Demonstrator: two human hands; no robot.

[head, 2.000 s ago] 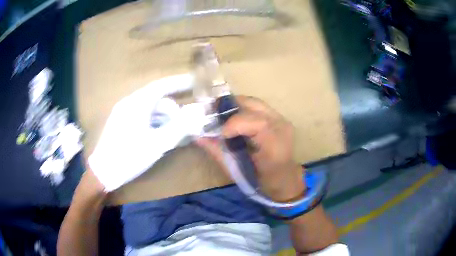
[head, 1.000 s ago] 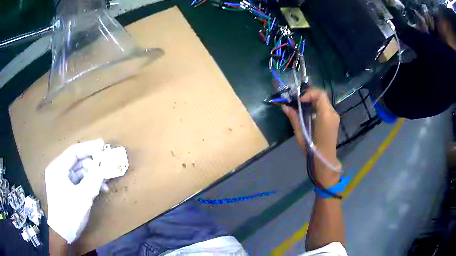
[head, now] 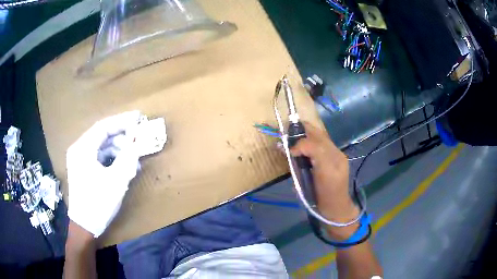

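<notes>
My left hand (head: 103, 169), in a white glove, holds a white plastic housing (head: 152, 135) over the left part of the cardboard sheet (head: 212, 98). My bare right hand (head: 321, 169) grips the soldering iron (head: 296, 128) by its black handle, its metal tip pointing up and away near the cardboard's right edge. A thin pale solder feed tube (head: 296, 188) curves along the iron to my wrist. Short green and blue lead wires (head: 267, 129) stick out to the left by my right fingers; how they are held is partly hidden.
A clear extraction hood (head: 152, 32) stands over the cardboard's back. A dark part with blue wires (head: 322, 92) lies right of the cardboard. Loose coloured wires (head: 362, 50) lie at the upper right. White housings (head: 34, 188) are heaped at the left. A blue wrist strap (head: 357, 233) is on my right wrist.
My right hand has moved left from the wire pile to the cardboard, with the iron and lead wires now showing there. The view has shifted; my left hand still holds the housing.
</notes>
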